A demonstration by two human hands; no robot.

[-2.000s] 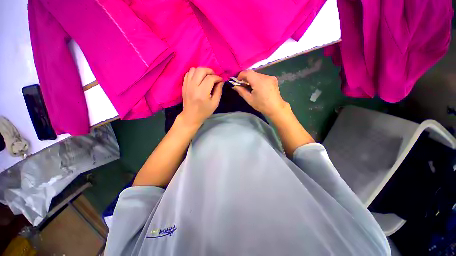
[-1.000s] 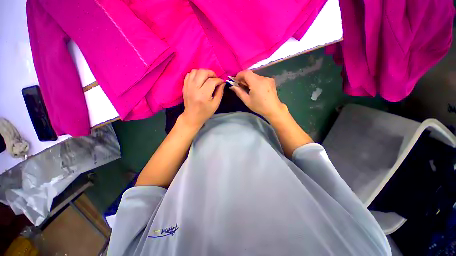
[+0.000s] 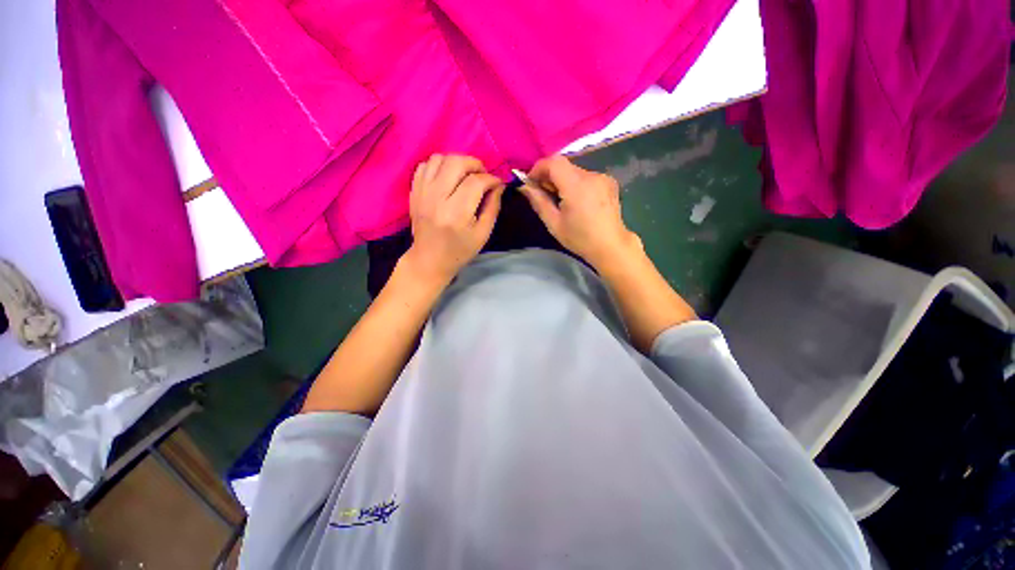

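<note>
A bright pink jacket (image 3: 412,111) lies spread over the near edge of the table. My left hand (image 3: 451,215) pinches the jacket's near edge between thumb and fingers. My right hand (image 3: 581,208) is just to its right, close to the same edge, and holds small silvery thread snips (image 3: 520,176). Only the snips' points show past the fingertips; the rest is hidden in the hand. Any thread between the fingertips is too small to see.
A white table (image 3: 33,167) carries a black phone (image 3: 84,249) and a cream bundle (image 3: 27,308) at left. More pink garments (image 3: 879,111) hang at right. A grey chair (image 3: 818,323) stands at lower right. Crumpled plastic (image 3: 78,412) hangs at lower left.
The snips have turned slightly in my right hand, and less of them shows. Both hands stay at nearly the same place on the jacket's edge.
</note>
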